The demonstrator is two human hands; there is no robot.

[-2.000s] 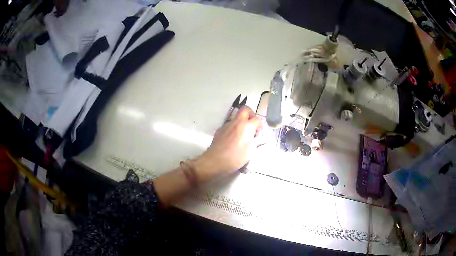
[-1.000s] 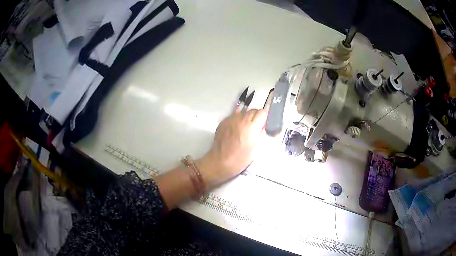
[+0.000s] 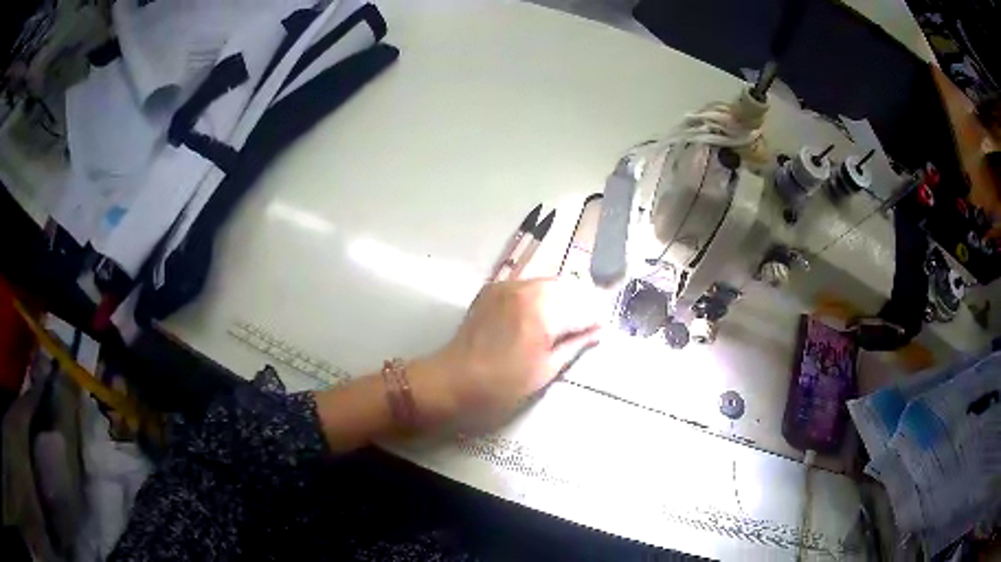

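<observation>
My left hand (image 3: 507, 349) lies on the white table left of the needle area, fingertips pointing right into bright glare. Whether the fingers pinch anything cannot be seen. The white sewing machine head (image 3: 694, 209) stands just beyond the fingertips, with dark round parts (image 3: 645, 307) low at its front. The thread snips (image 3: 525, 239) lie just behind my hand, dark blades pointing away. A small round metal bobbin (image 3: 731, 404) lies on the table to the right, with a thin line running toward the front edge. My right hand is not in view.
A smartphone (image 3: 822, 382) with a cable lies right of the bobbin. Printed sheets (image 3: 933, 439) hang at the far right. Black and white cut pieces (image 3: 209, 165) are bundled at the left. Two thread posts (image 3: 810, 170) stand on the machine. A yellow tube (image 3: 82, 368) is at the lower left.
My left hand has drawn back slightly toward the table's front edge, showing more of the snips' handles. Its fingers now point right. The camera view has shifted a little.
</observation>
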